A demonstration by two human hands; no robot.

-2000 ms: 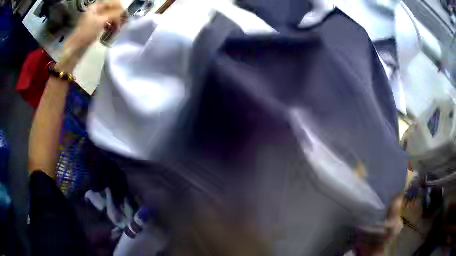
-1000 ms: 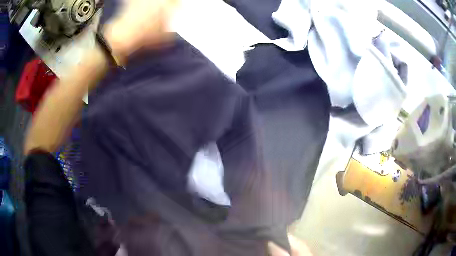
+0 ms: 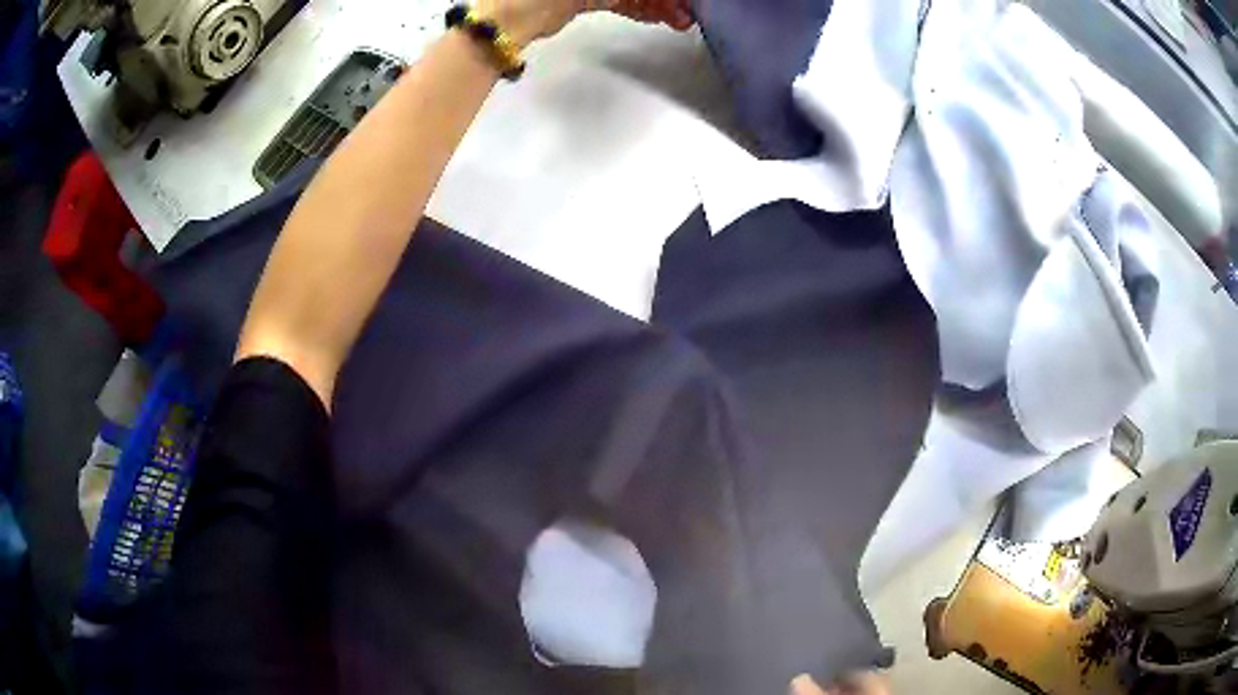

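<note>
A large dark navy garment panel (image 3: pixel 801 326) lies spread across the middle of the view, with a pale patch showing through an opening near its lower middle. A pale blue-grey panel (image 3: pixel 978 245) lies bunched to its right. My left hand (image 3: pixel 597 11) is at the top edge, partly cut off, by the dark cloth there; its grip is unclear. My right hand (image 3: pixel 839 683) is at the bottom edge, mostly cut off, with fingertips at the dark panel's lower corner.
The sewing machine head (image 3: pixel 1168 523) and its yellow-brown bed plate (image 3: pixel 1011 631) stand at lower right. Another machine part (image 3: pixel 204 48) is at upper left on the white table (image 3: pixel 523 177). A red object (image 3: pixel 88 251) and a blue lattice basket (image 3: pixel 143 502) are at left.
The dark panel was raised and blurred, and now lies flatter. My left hand has moved right along the top. The right hand came from the lower right to the bottom middle.
</note>
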